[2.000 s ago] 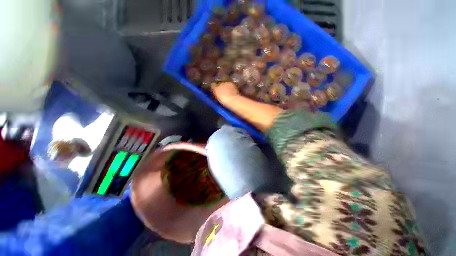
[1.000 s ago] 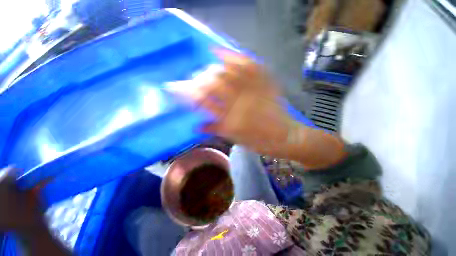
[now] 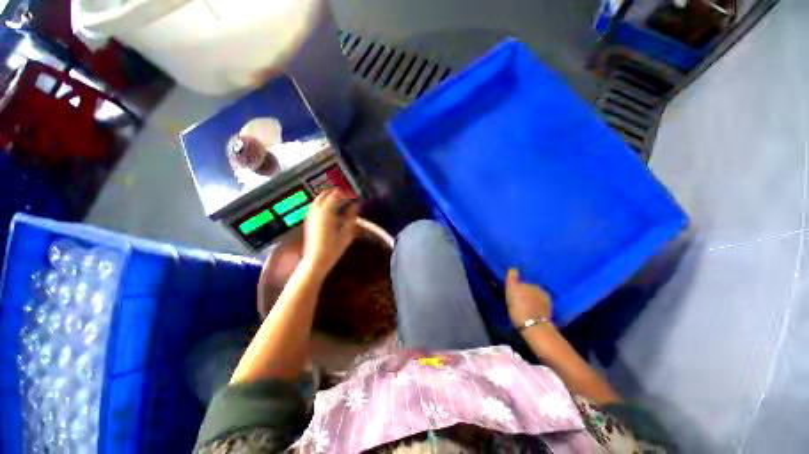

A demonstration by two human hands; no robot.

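Observation:
An empty blue tray (image 3: 541, 177) lies tilted across the right of the head view. My right hand (image 3: 529, 303) grips its near edge, thumb on the rim. My left hand (image 3: 330, 226) is over the pink basin (image 3: 282, 277), with its fingertips at the keypad of the digital scale (image 3: 284, 208). Whether it holds anything is hidden. Dark multicoloured beads (image 3: 359, 301) lie in the basin, partly behind my left forearm. A speckled ball (image 3: 248, 153) sits on the scale platform beside a whitish round patch.
A blue crate of clear empty balls (image 3: 66, 346) stands at the left. A large white tub (image 3: 213, 44) is behind the scale. Red crates (image 3: 53, 115) are at the far left. Another blue tray (image 3: 656, 43) is at the top right, beside floor grilles (image 3: 625, 111).
The blue tray, blurred across the upper left a second ago, now lies on the right. My right hand has moved right with it. My left hand has come to the scale's front.

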